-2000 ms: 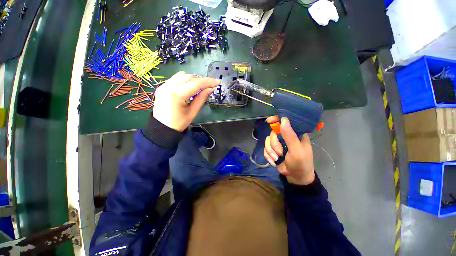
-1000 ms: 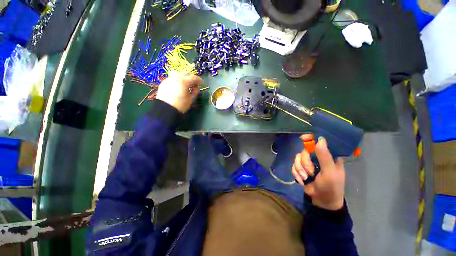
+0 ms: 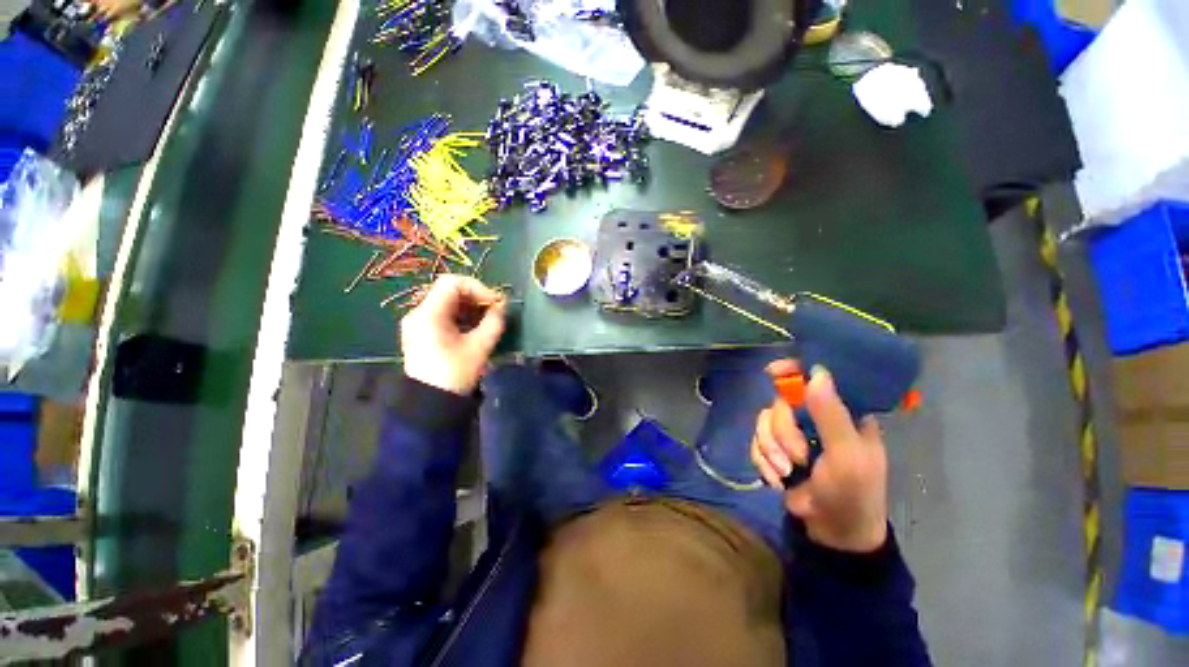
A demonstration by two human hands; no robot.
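My right hand point(image 3: 828, 456) holds the dark blue soldering gun point(image 3: 854, 354) by its grip, near the orange trigger. The gun's thin metal nose reaches left to the dark soldering jig point(image 3: 647, 265) at the bench edge. My left hand point(image 3: 451, 332) is at the bench edge, left of the jig, thumb and fingertips pinched on what looks like a red-brown lead wire; the fingers partly hide it. The red-brown wires point(image 3: 404, 248) lie just beyond it, with yellow wires point(image 3: 450, 193) and blue wires point(image 3: 385, 183) behind. A small round flux tin point(image 3: 562, 266) stands left of the jig.
A heap of silver and black components point(image 3: 561, 141) lies beyond the tin. A brown disc point(image 3: 747, 175), a white base point(image 3: 702, 111) under a black ring point(image 3: 717, 39), white tissue point(image 3: 893, 94) and a clear bag point(image 3: 574, 39) are farther back. A green conveyor point(image 3: 196, 300) runs at left.
My left hand went from the jig to the wire piles, then back toward the bench edge. The gun stays at the jig. The camera view has shifted.
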